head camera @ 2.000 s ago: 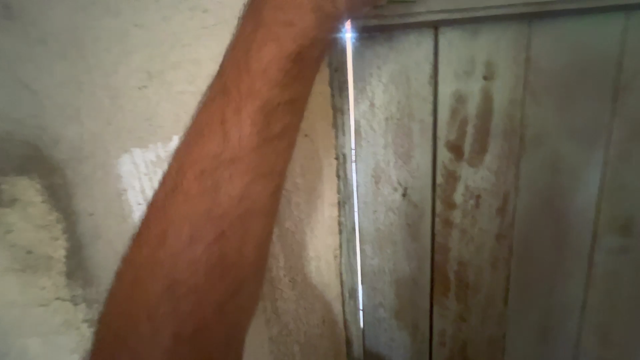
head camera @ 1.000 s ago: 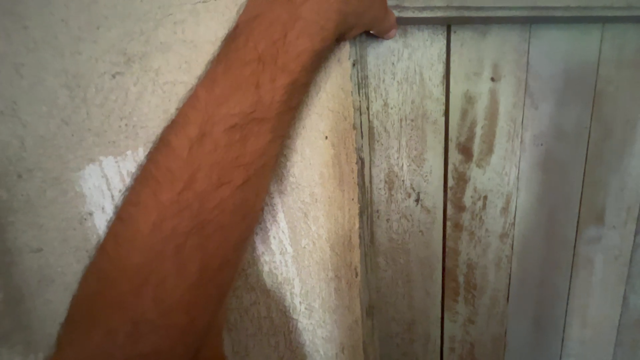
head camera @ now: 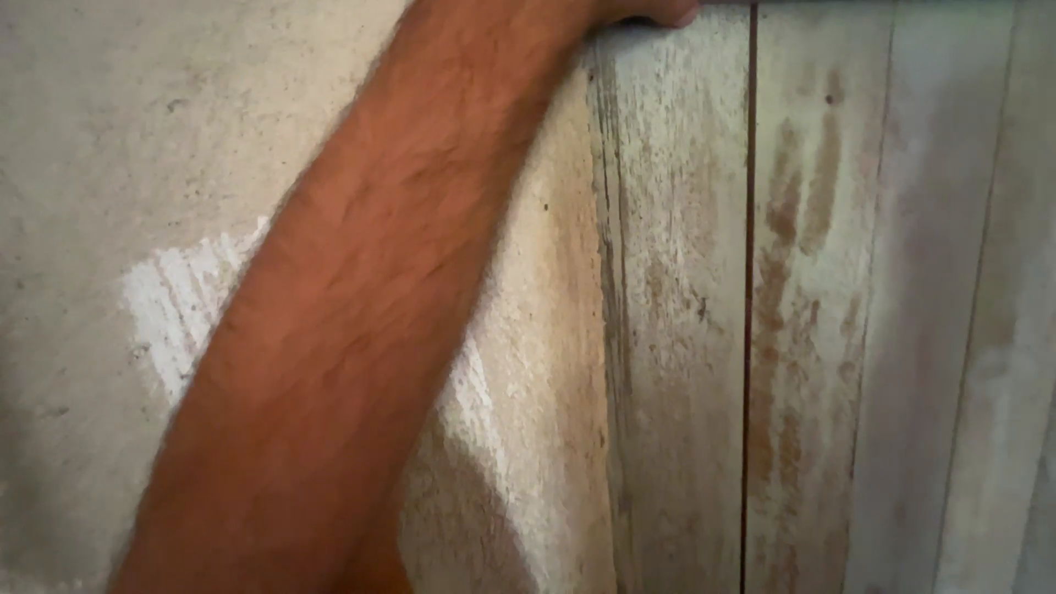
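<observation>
My left arm reaches up from the lower left. Only the lower part of my left hand (head camera: pixel 648 10) shows at the top edge, with a fingertip against the upper left part of a plank door or shutter (head camera: pixel 676 247). Most of its fingers are cut off by the frame, so what they hold is hidden. The weathered wooden planks stand upright, with pale worn paint and brown stains. The panel's left edge meets a rough plastered wall (head camera: pixel 544 346). My right hand is out of view.
A horizontal rail (head camera: pixel 825 2) crosses the planks at the top edge. Brushed white paint patches (head camera: pixel 177 305) mark the plaster behind my forearm. A dark narrow gap (head camera: pixel 749 330) runs between two planks.
The bright strip of light along the panel's left edge, seen two seconds ago, has gone; the panel now sits closed against the wall side there. The view has shifted somewhat.
</observation>
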